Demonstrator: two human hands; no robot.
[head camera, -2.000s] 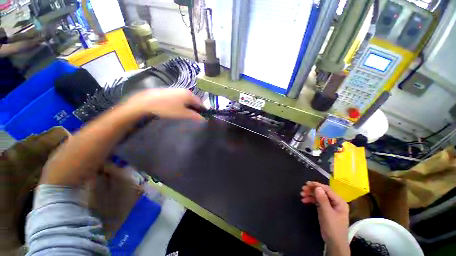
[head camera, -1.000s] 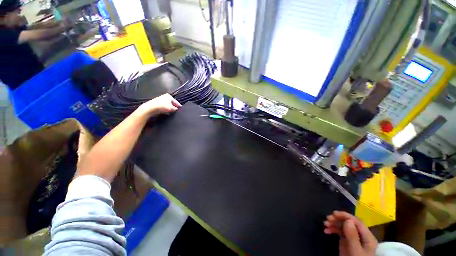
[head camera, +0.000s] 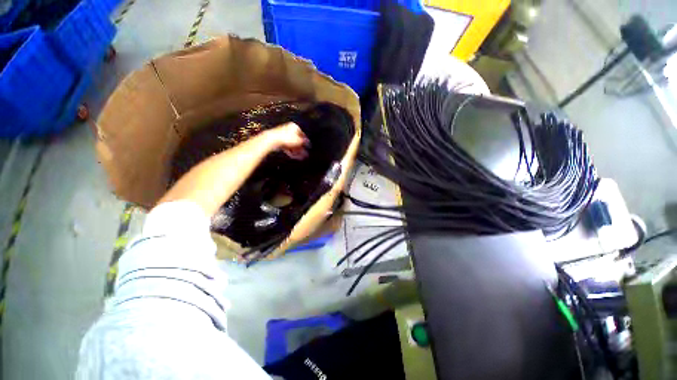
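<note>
My left hand (head camera: 288, 141) is inside the big open brown carton (head camera: 141, 141), over dark cables (head camera: 256, 167) with gold glints along the top. The hand is small and blurred, and I cannot tell whether its fingers hold anything. A large curved bundle of black cables (head camera: 475, 185) lies on the bench to the right, with several loose ends hanging over the bench's left edge. My right hand is out of the picture.
The black mat (head camera: 482, 312) lies below the bundle, with a green-handled tool (head camera: 566, 314) at its right side. Blue crates (head camera: 326, 44) stand behind the carton and at far left (head camera: 59, 74). A blue item (head camera: 297, 326) and black cloth (head camera: 364, 349) are below.
The view has swung left to the carton. My left hand has moved from the mat's far left corner into the carton. My right hand and the press's columns have left the view.
</note>
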